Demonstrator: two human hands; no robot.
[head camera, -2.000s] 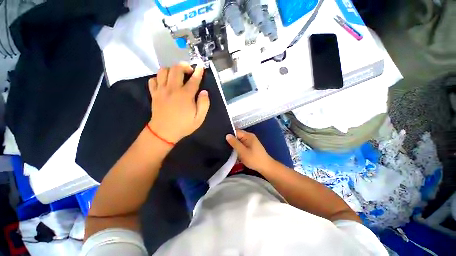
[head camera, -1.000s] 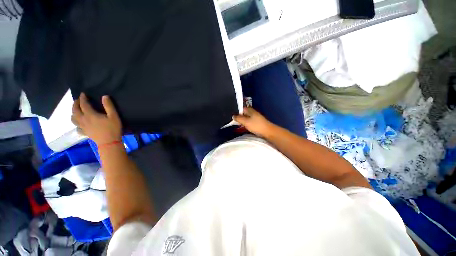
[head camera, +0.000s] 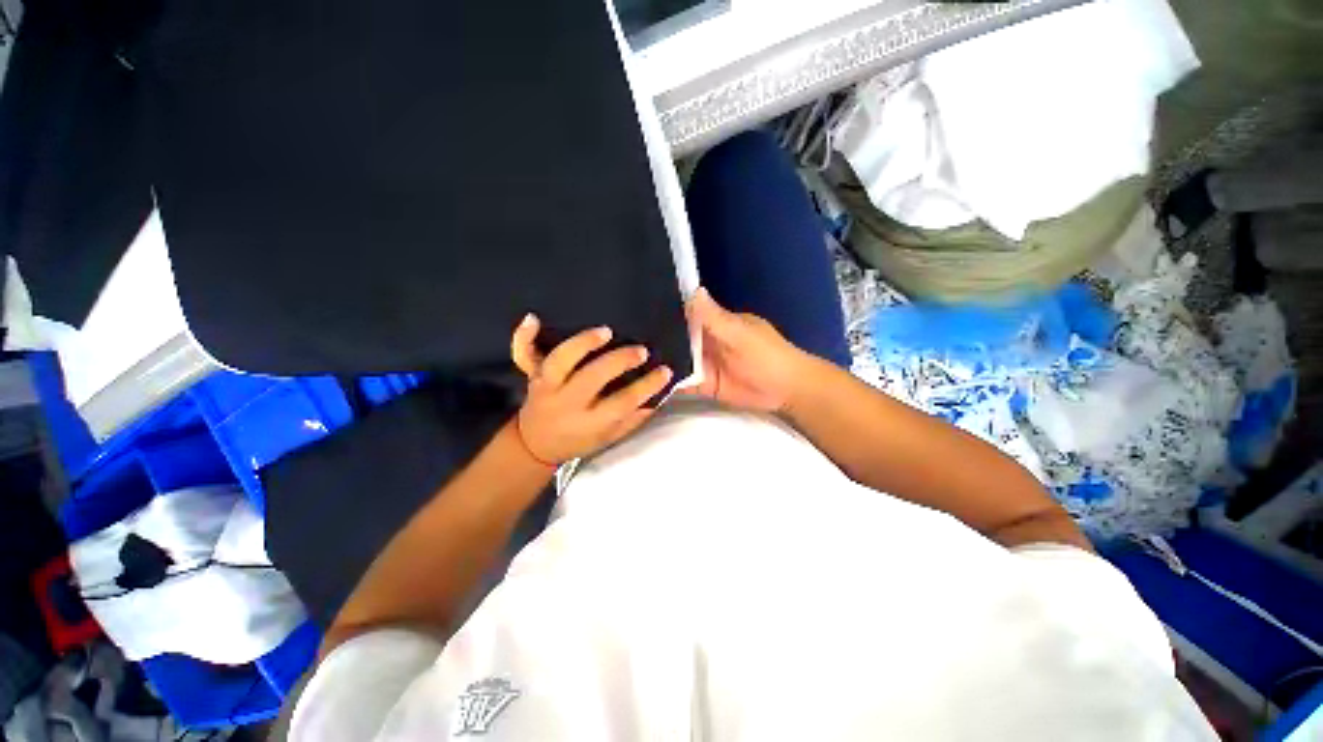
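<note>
A large black fabric panel (head camera: 421, 189) lies over the table and hangs towards my lap. A thin white fabric panel (head camera: 669, 196) shows as a narrow rim along its right edge. My left hand (head camera: 592, 399) lies on the black panel near its lower right corner, fingers spread a little. My right hand (head camera: 737, 357) pinches the corner of the black and white layers at the right edge. The machine's sewing head is out of the picture.
The white table edge with a scale (head camera: 827, 65) runs at the upper right. Below left are blue crates (head camera: 232, 457) with white pieces. At right stands an olive-rimmed scrap sack (head camera: 958, 249) beside trimmings (head camera: 1074, 392). More black cloth (head camera: 363, 500) hangs beside my lap.
My left hand has moved from the machine, by way of the panel's lower left, to the corner near my right hand. The view has tilted down, so the machine head and phone have left it.
</note>
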